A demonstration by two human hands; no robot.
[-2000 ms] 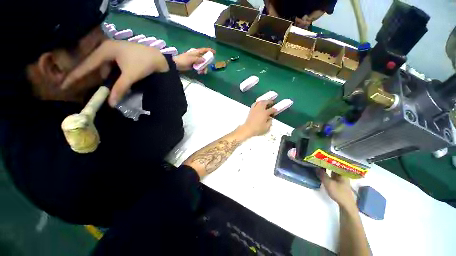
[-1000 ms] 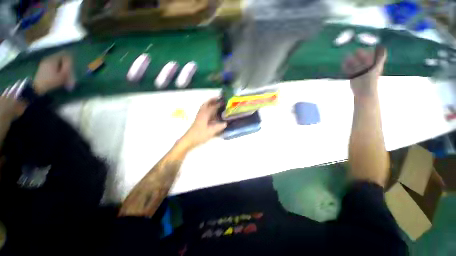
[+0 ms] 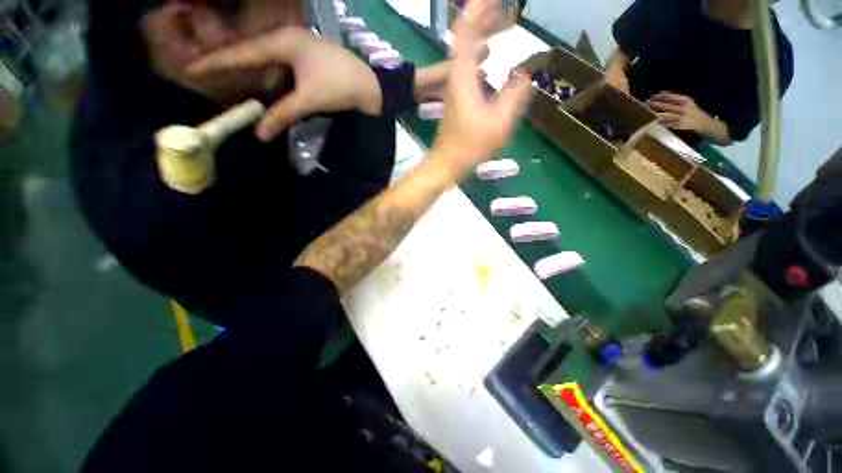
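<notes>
My left hand (image 3: 478, 115) is raised over the near side of the belt, fingers spread and empty; the tattooed forearm crosses the bench. My right hand is out of the picture. Several pale pink housings lie on the green belt, the closest one (image 3: 559, 265) just behind the press. The dark press fixture (image 3: 531, 393) sits on the bench under the grey press (image 3: 674, 397), with a yellow and red warning label (image 3: 591, 430) on its front. Whether a housing is in the fixture cannot be told.
A neighbouring worker in black sits close at left, a hand (image 3: 323, 74) near the face. Open cardboard parts boxes (image 3: 605, 115) stand across the belt (image 3: 623, 286), with another person behind. Small specks lie on the white bench (image 3: 406, 314).
The view has swung left again. My left hand has left the press and risen over the belt. My right hand, raised over the belt at right a second ago, is out of the picture.
</notes>
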